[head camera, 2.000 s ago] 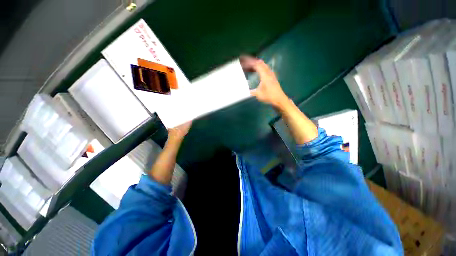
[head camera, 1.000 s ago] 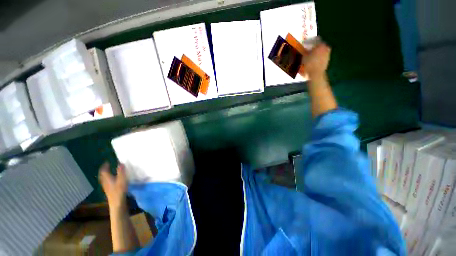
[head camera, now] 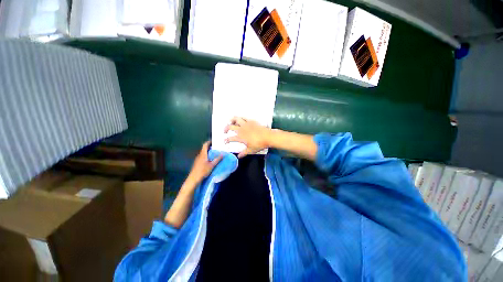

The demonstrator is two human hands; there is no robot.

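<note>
A plain white insert pile (head camera: 244,91) stands on the green bench against the front of my smock. My right hand (head camera: 248,135) lies on its top near the body, fingers bent over the white surface; whether it grips a piece cannot be told. My left hand (head camera: 203,164) is at the pile's lower left corner, beside the smock's edge, its fingers partly hidden. Behind the pile stand a plain white box base (head camera: 218,27), a box lid (head camera: 271,30) with an orange-and-black picture, another plain white base (head camera: 319,37) and a second pictured lid (head camera: 365,48).
A ribbed white-grey insert supply (head camera: 60,104) stands at left. An open brown carton (head camera: 83,220) is at lower left. Lettered box stacks (head camera: 455,198) stand at lower right. White trays (head camera: 47,16) with nested pieces sit at upper left. The conveyor's pale rail is at upper right.
The view has turned. The right hand has left the pictured lid in the row and come back to the white pile. The left hand has moved in from the pile's left side towards the body.
</note>
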